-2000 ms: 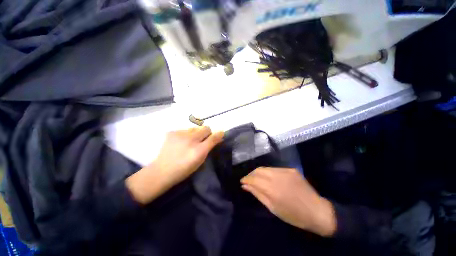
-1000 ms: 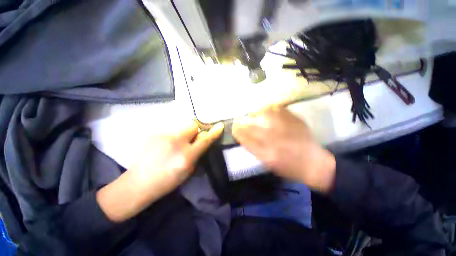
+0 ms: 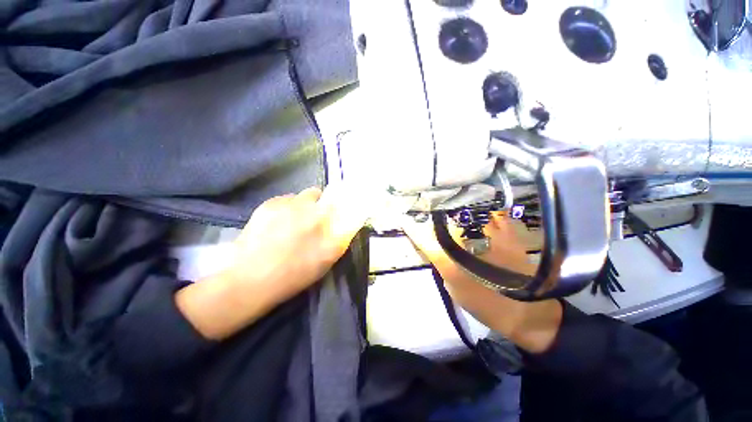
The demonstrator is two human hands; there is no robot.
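The dark grey garment (image 3: 165, 124) is heaped at the left and runs down under my hands toward the lap. My left hand (image 3: 284, 247) lies on the cloth edge beside the bright needle area, fingertips washed out by the lamp glow. My right hand (image 3: 486, 272) reaches under the machine head, partly hidden behind the shiny metal guard (image 3: 573, 218); its fingertips are near the needle area, and what they hold cannot be made out. The white sewing machine head (image 3: 511, 91) fills the upper right. The needle and presser foot are not clearly visible.
Tips of the black strip bundle (image 3: 608, 280) show right of the guard. A slim dark reddish tool (image 3: 655, 243) lies further right on the white table (image 3: 412, 317). A black strip or edge hangs over the table front beside my right forearm.
The view has moved in over the machine head, whose top and guard now cover much of the right side. My hands have moved with the garment edge to the needle area.
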